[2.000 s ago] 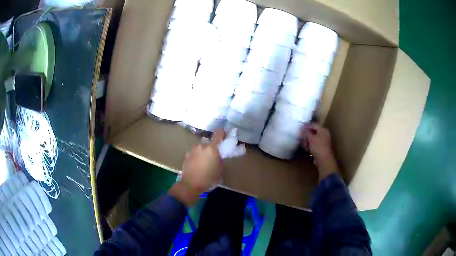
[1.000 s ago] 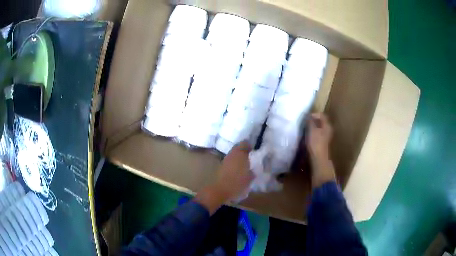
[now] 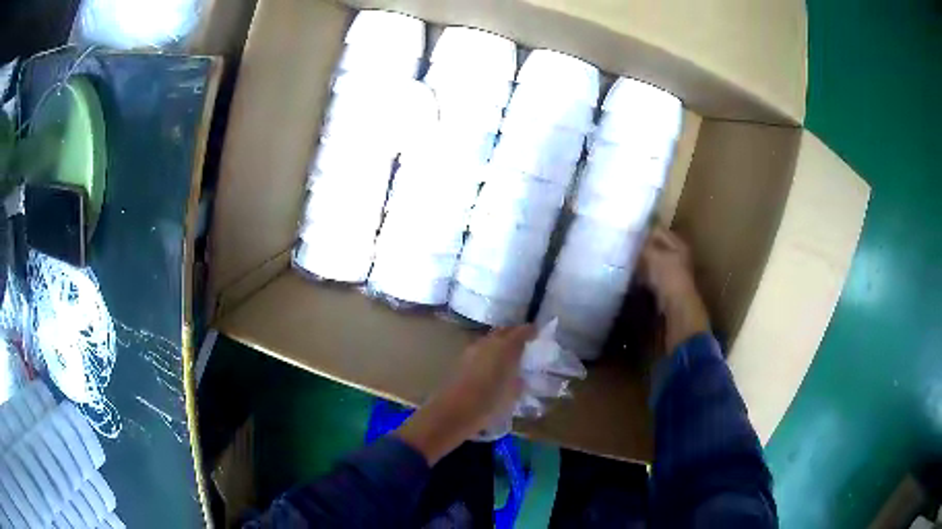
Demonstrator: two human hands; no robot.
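White round parts lie in four nested columns (image 3: 527, 181) in the open brown carton (image 3: 310, 346). My left hand (image 3: 477, 387) is at the carton's near side and grips a crumpled, milky plastic bag (image 3: 547, 367) near the lower end of the rightmost columns. My right hand (image 3: 669, 271) is inside the carton, against the right side of the rightmost column (image 3: 604, 238). Its fingertips are blurred and partly hidden by the column, so its grip cannot be made out.
On the left is a dark workbench (image 3: 145, 207) with a green fan base (image 3: 81, 145), a smartphone (image 3: 57, 223), tangled white cord (image 3: 72, 320) and more stacked white parts (image 3: 52, 460). A blue stool (image 3: 506, 480) is below. The carton's right flap (image 3: 816, 269) stands outward.
The carton view has shifted slightly. The bag at my left hand was spread over the rightmost column's lower end and is now bunched below it. My right hand stays beside that column.
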